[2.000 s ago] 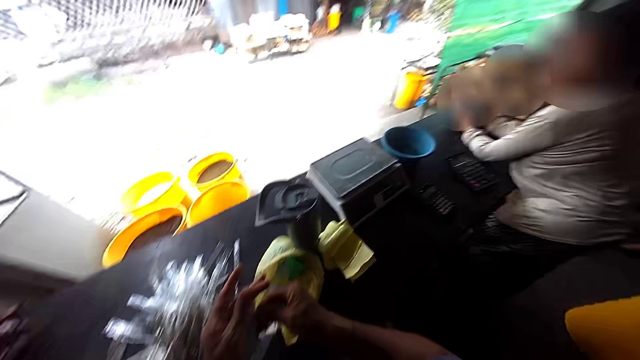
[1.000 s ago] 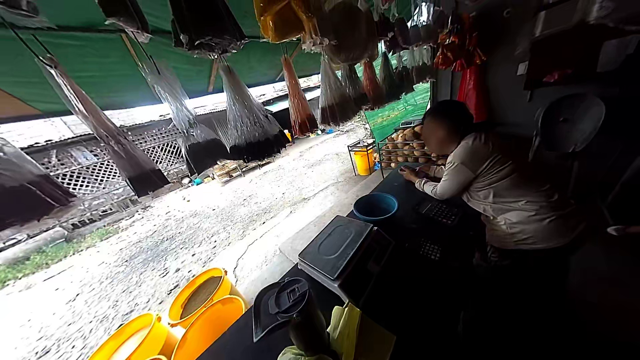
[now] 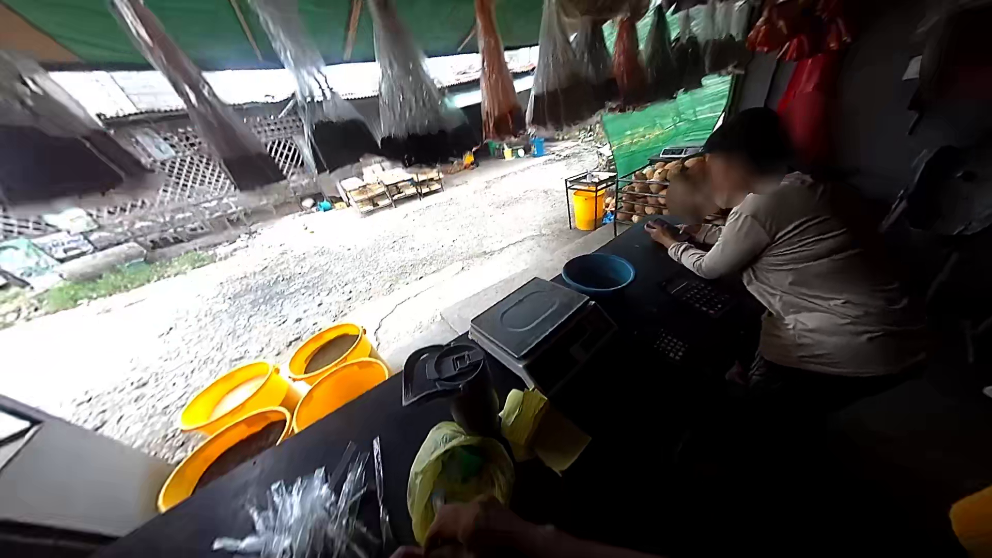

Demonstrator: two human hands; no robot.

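My right hand (image 3: 477, 527) is at the bottom edge of the view, at the near side of a yellow plastic bag (image 3: 459, 473) with something green inside; whether its fingers hold the bag is too dark to tell. Only a small bit of skin low beside it could be my left hand, so that hand cannot be made out. Left of the bag lies a heap of clear plastic strips (image 3: 306, 515). A folded yellow cloth or bag (image 3: 521, 418) lies to the right, next to a dark container.
A weighing scale (image 3: 535, 318), a black lid-like tray (image 3: 446, 372), a blue basin (image 3: 598, 273) and a calculator (image 3: 701, 297) are on the dark table. Yellow buckets (image 3: 341, 387) stand beyond its edge. A person (image 3: 814, 271) leans on the table at right. Filled bags (image 3: 418, 101) hang overhead.
Two seconds ago both hands were at the yellow bag; now they are mostly below the view. The view has tilted up since then, then partly down again.
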